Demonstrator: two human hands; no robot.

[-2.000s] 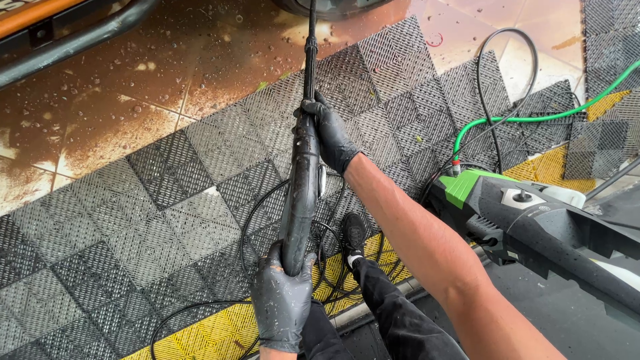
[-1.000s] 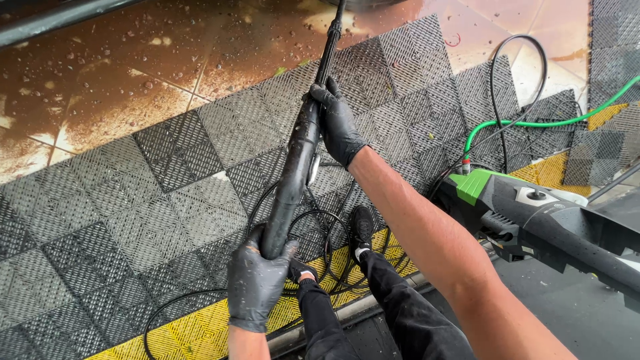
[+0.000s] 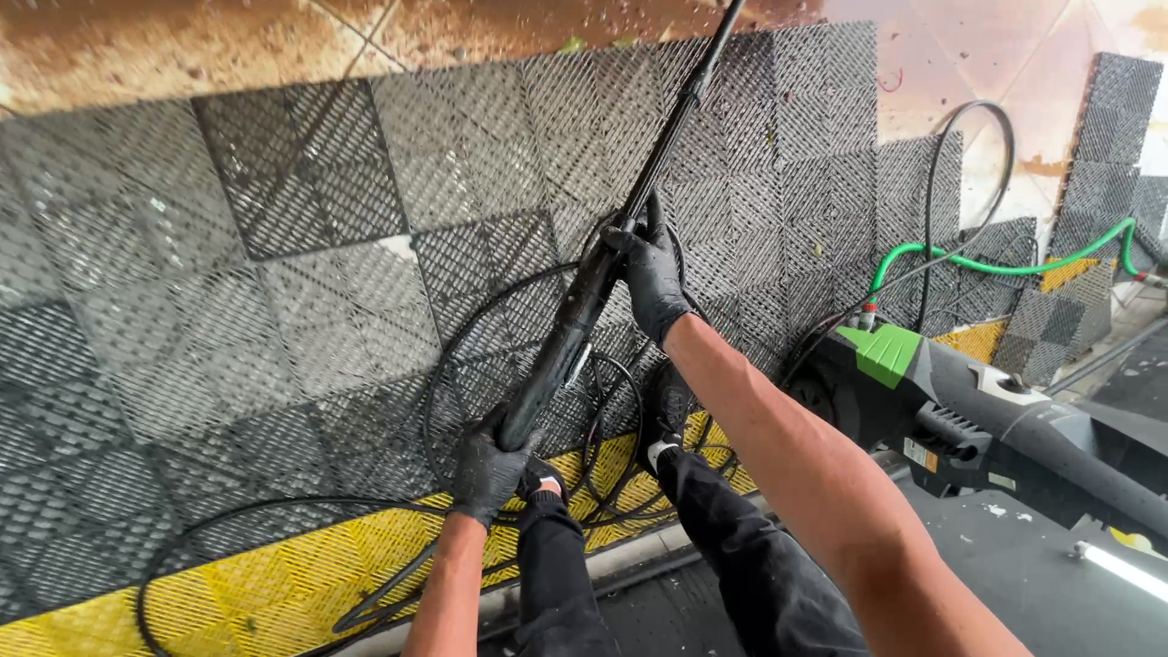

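A black pressure washer spray gun [image 3: 561, 342] runs diagonally across the middle of the head view, its lance [image 3: 675, 123] pointing up and to the right past the top edge. My left hand [image 3: 493, 470], in a black glove, grips the gun's lower rear end. Farther up, my right hand [image 3: 650, 269], gloved the same way, holds the front of the gun where the lance begins. The tip of the lance is out of view. Whether water is leaving it cannot be seen.
Black hose [image 3: 433, 365] lies in loops around my shoes on grey and yellow plastic grid floor tiles [image 3: 338, 319]. A green and black pressure washer [image 3: 967, 401] lies at the right, with a green hose [image 3: 1013, 269] joined to it. Wet, muddy floor [image 3: 182, 46] spans the top.
The lance leans farther to the right than before. Both hands keep their hold on the gun. The view has shifted, and the orange and black object at the upper left has left it.
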